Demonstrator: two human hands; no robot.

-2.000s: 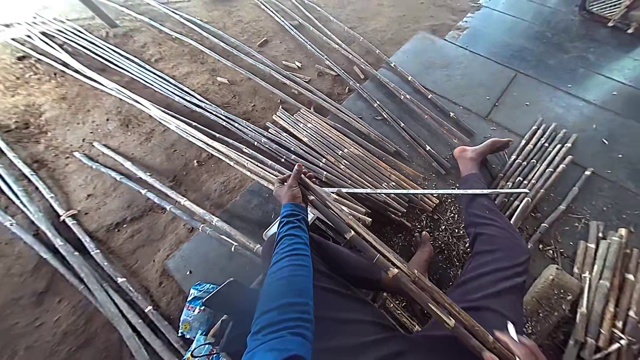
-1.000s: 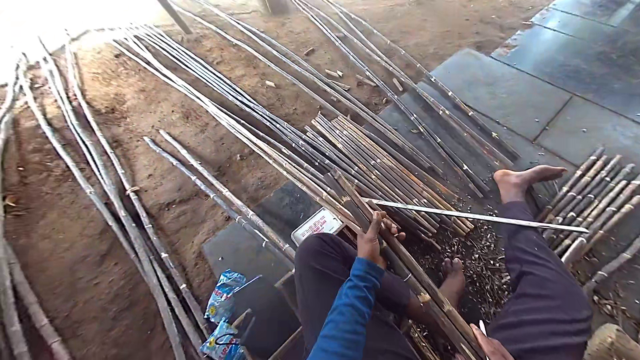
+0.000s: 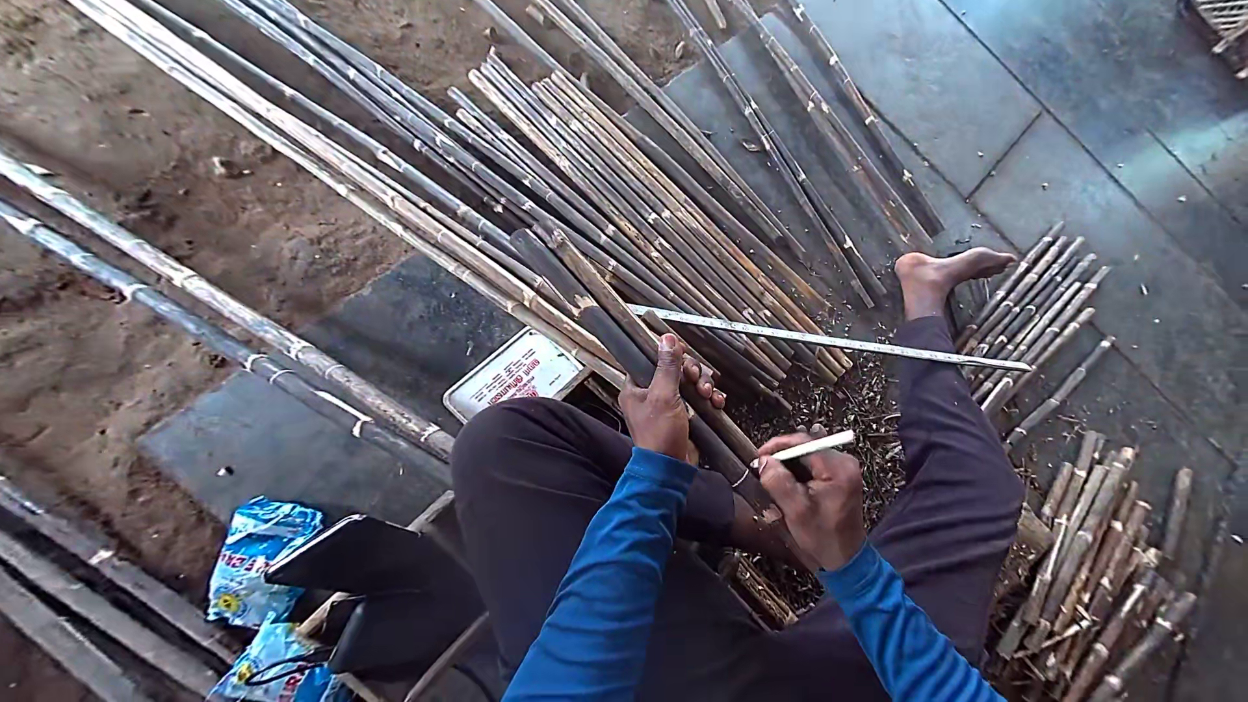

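My left hand (image 3: 663, 405) is closed around a few bamboo poles (image 3: 616, 341) that slant down across my lap, its thumb on top. A white marking stick (image 3: 817, 447), perhaps chalk or a pen, is pinched in my right hand (image 3: 817, 497), which rests at the lower part of those poles. Just beyond my left hand, a thin white measuring strip (image 3: 829, 339) runs to the right, over the ends of a row of cut bamboo poles (image 3: 673, 214) and past my shin.
Long bamboo poles (image 3: 292, 127) stretch to the upper left. Short bamboo pieces lie in a stack (image 3: 1092, 565) at lower right and a bundle (image 3: 1038, 312) by my foot (image 3: 946, 273). A white lidded box (image 3: 517, 375), blue packets (image 3: 258, 561) and a black case (image 3: 366, 556) are at left.
My right hand, earlier low at the frame's bottom edge, has come up along the held poles, closer to my left hand. My left hand still holds the poles.
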